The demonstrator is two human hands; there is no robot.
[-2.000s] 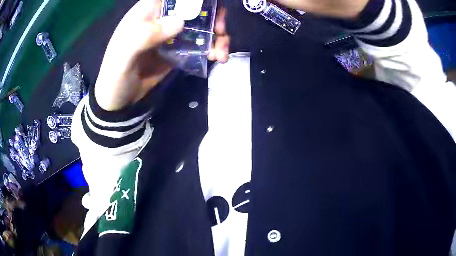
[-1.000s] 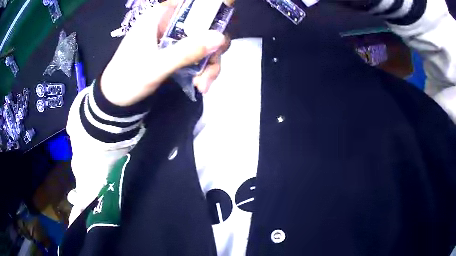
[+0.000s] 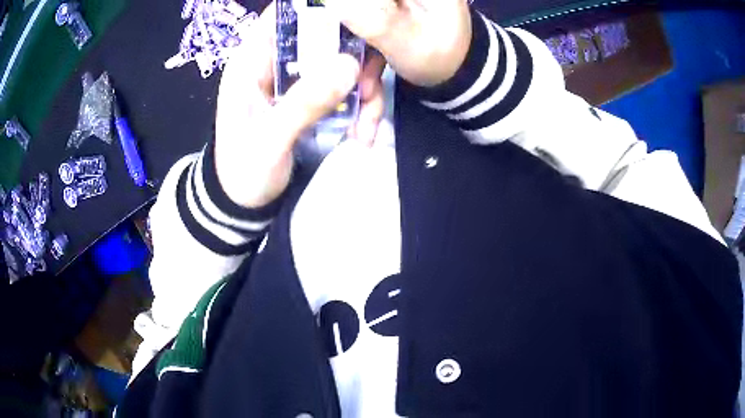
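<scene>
My left hand [image 3: 282, 114] holds a clear housing [image 3: 318, 131] upright near the top edge, with dark parts, a white piece and a small yellow spot inside it. The housing's top is cut off by the picture's edge. My right hand [image 3: 417, 37] is at the housing's upper right, its fingers close to it and partly cut off. I cannot tell if it grips anything.
At left lie a blue pen-shaped tool [image 3: 129, 151], a crumpled clear bag [image 3: 94, 110], a pair of round-headed units [image 3: 83, 180] and a heap of units [image 3: 28, 220]. Pale pieces [image 3: 212, 33] lie beyond my left hand. An open carton [image 3: 645, 57] is at upper right.
My right hand has come back from the upper right to the housing. My left hand still holds the housing, now more upright. More of the carton shows.
</scene>
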